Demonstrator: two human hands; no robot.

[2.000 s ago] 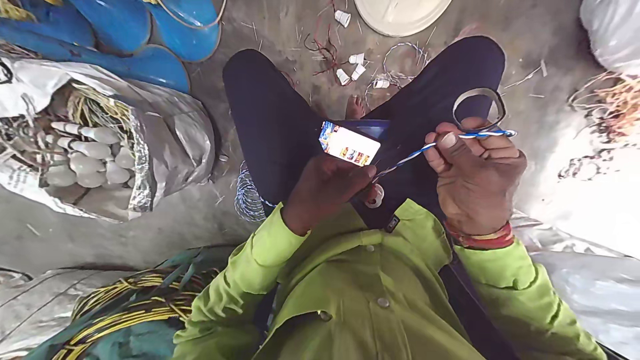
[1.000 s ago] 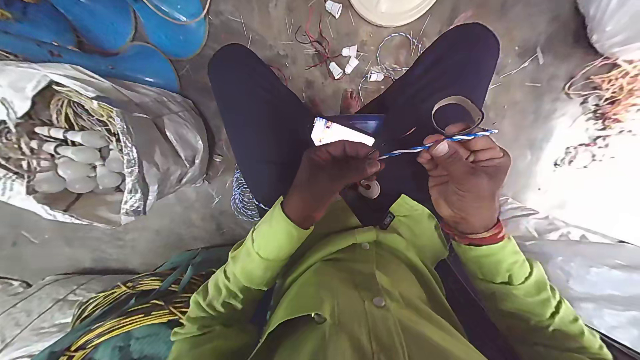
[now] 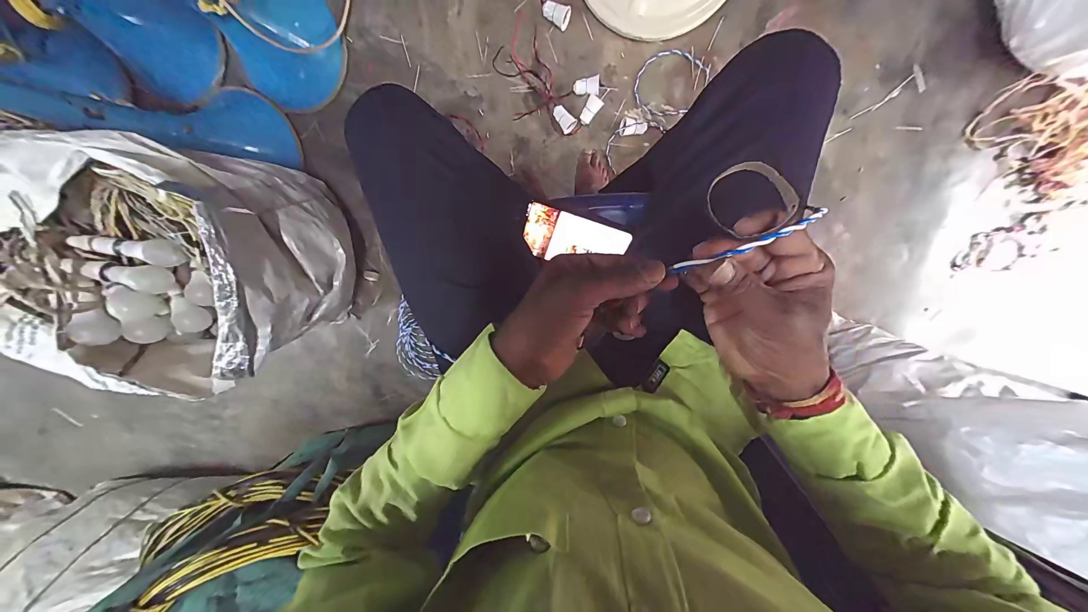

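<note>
A twisted blue-and-white wire [image 3: 748, 246] runs between my two hands over my lap. My left hand [image 3: 582, 297] pinches its left end between thumb and fingers. Farther along, my right hand [image 3: 765, 297] grips the same wire, its tip sticking out past the fingers. A flat band bent into a ring [image 3: 721, 191] stands up at my right fingers; how it is held is hidden. Behind my left hand lies a white card or packet with an orange end [image 3: 586, 234], beside a dark blue object [image 3: 605, 204] between my legs.
White plastic lamp holders [image 3: 588, 85] and wire scraps lie on the floor ahead. A silvery sack [image 3: 280, 246] of bulbs stands left, near blue containers [image 3: 212, 127]. Yellow-and-black wire [image 3: 212, 569] lies lower left, tangled wires [image 3: 1033, 119] at right. Coiled blue-and-white wire [image 3: 414, 340] sits by my left thigh.
The two hands have come closer together than two seconds ago, with a shorter stretch of wire between them. My left hand now covers the lower part of the white card or packet.
</note>
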